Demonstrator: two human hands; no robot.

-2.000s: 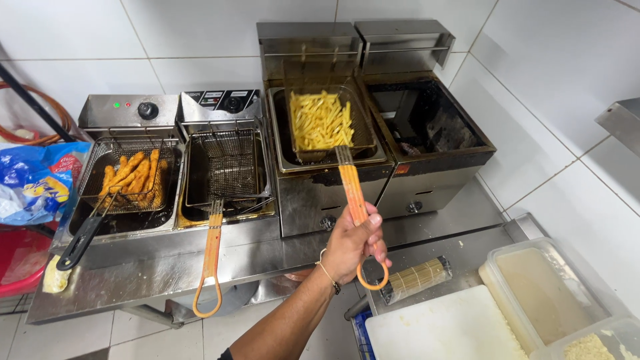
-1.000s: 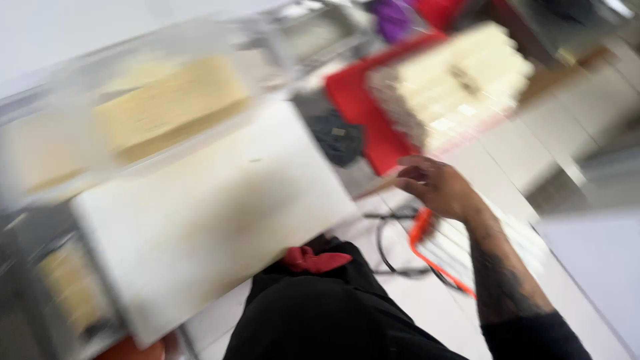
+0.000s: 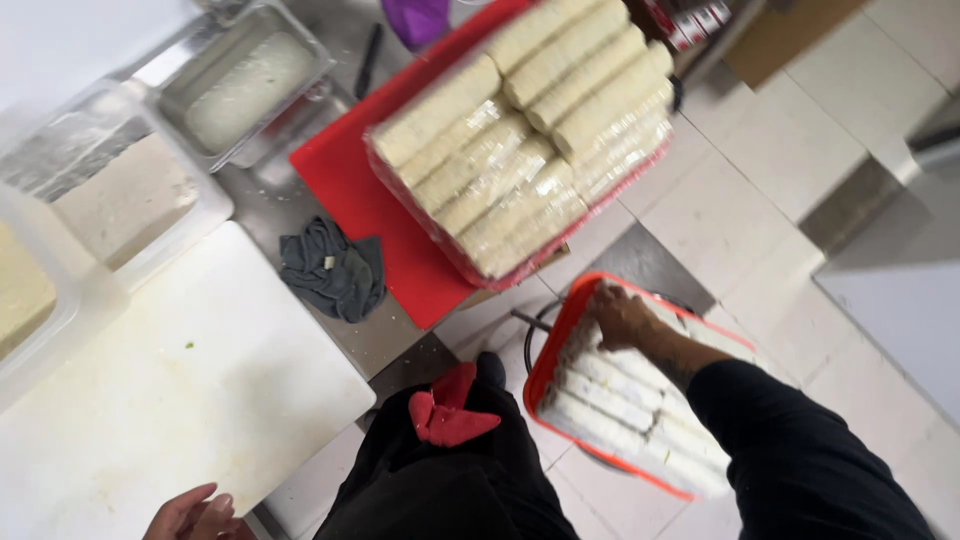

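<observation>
My right hand (image 3: 621,319) reaches down into an orange plastic crate (image 3: 545,373) at the lower right and touches the pale, floury rolls (image 3: 613,397) lined up inside. Its fingertips are blurred, so whether they grip a roll cannot be told. At the bottom left, my left hand (image 3: 196,516) is over the edge of a white cutting board (image 3: 172,360), fingers curved, with nothing visible in it. Above the crate, a plastic-wrapped stack of pale rolls (image 3: 525,142) rests on a red board (image 3: 360,202).
A grey cloth (image 3: 334,270) lies between the boards. A steel pan of whitish liquid (image 3: 247,90), a plastic tub of flour-like powder (image 3: 127,195) and another tub (image 3: 71,285) with yellowish contents stand at the upper left. A red cloth (image 3: 450,412) hangs at my waist.
The view has swung from the fryers to the worktable. My right hand, earlier around the fry basket's handle, has let it go and is now in the orange crate. My left hand has come into view.
</observation>
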